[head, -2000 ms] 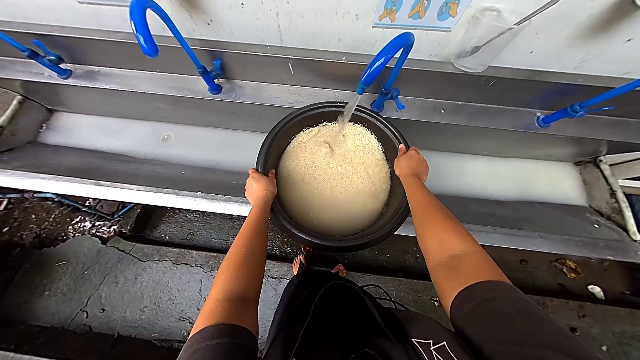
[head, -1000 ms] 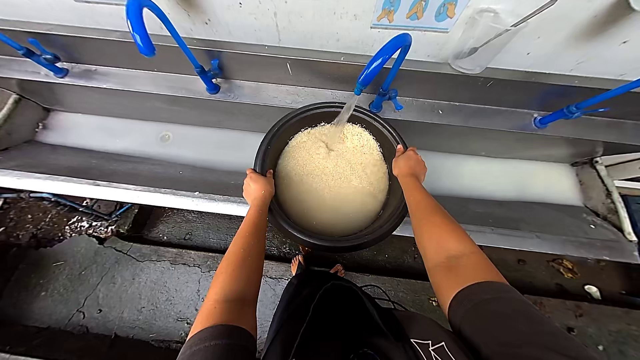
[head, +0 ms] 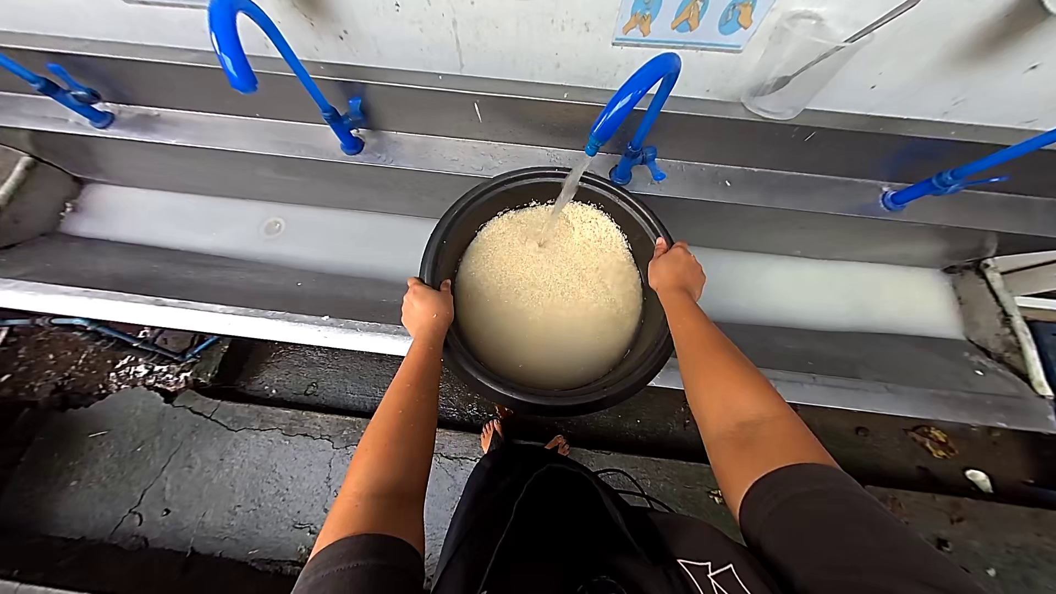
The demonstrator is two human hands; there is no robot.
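A round black basin (head: 561, 400) is held over a long stainless steel trough sink (head: 330, 177). Rice grains (head: 561, 264) fill its upper part, and cloudy water (head: 549, 355) lies over the part nearer me. My left hand (head: 427, 309) grips the basin's left rim. On the right rim my right hand (head: 676, 271) is closed, thumb on top. From a blue gooseneck faucet (head: 635, 95) a stream of water (head: 569, 190) runs into the rice near the far rim. Both hands' fingertips are partly hidden under the rim.
Whitish water (head: 363, 243) stands in the trough. More blue faucets (head: 289, 62) rise along its back ledge. A clear plastic pitcher (head: 792, 70) with a long-handled utensil (head: 850, 41) stands against the white wall. Wet, cracked concrete (head: 206, 478) lies below, where bare feet (head: 492, 435) show.
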